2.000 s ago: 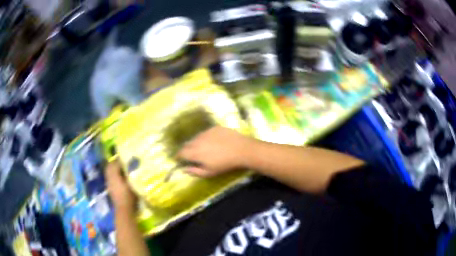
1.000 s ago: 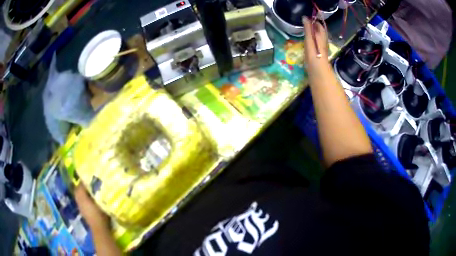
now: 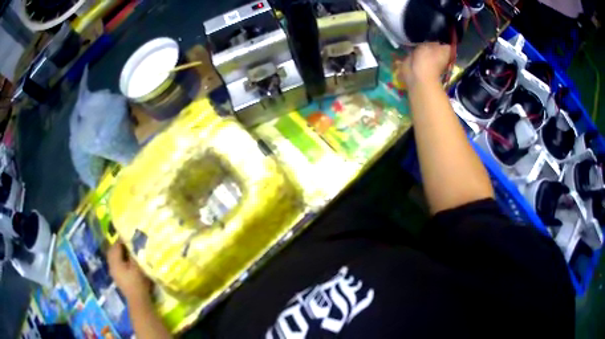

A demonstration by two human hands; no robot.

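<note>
The yellow tape-wrapped padded nest (image 3: 259, 232) lies in front of me, with a pale bit visible in its central hollow. My left hand (image 3: 127, 270) is at the nest's lower left side, its fingers partly hidden; whether it grips the nest cannot be told. My right hand (image 3: 428, 63) is stretched out to the top right, its fingers closed at the lower edge of a white-and-black unit (image 3: 431, 20) with red wires. That unit is cut off by the top edge of the picture.
Two screw feeders (image 3: 255, 66) stand behind the nest. A round white tub (image 3: 150, 68) with a stick and a crumpled bag (image 3: 99, 129) are at the back left. A blue crate (image 3: 499, 187) full of white-and-black units is at the right. More units (image 3: 30, 235) stand far left.
My right hand has left the nest's hollow, reached to the top right and closed on a unit, which now looks larger and nearer. My left hand stays beside the nest.
</note>
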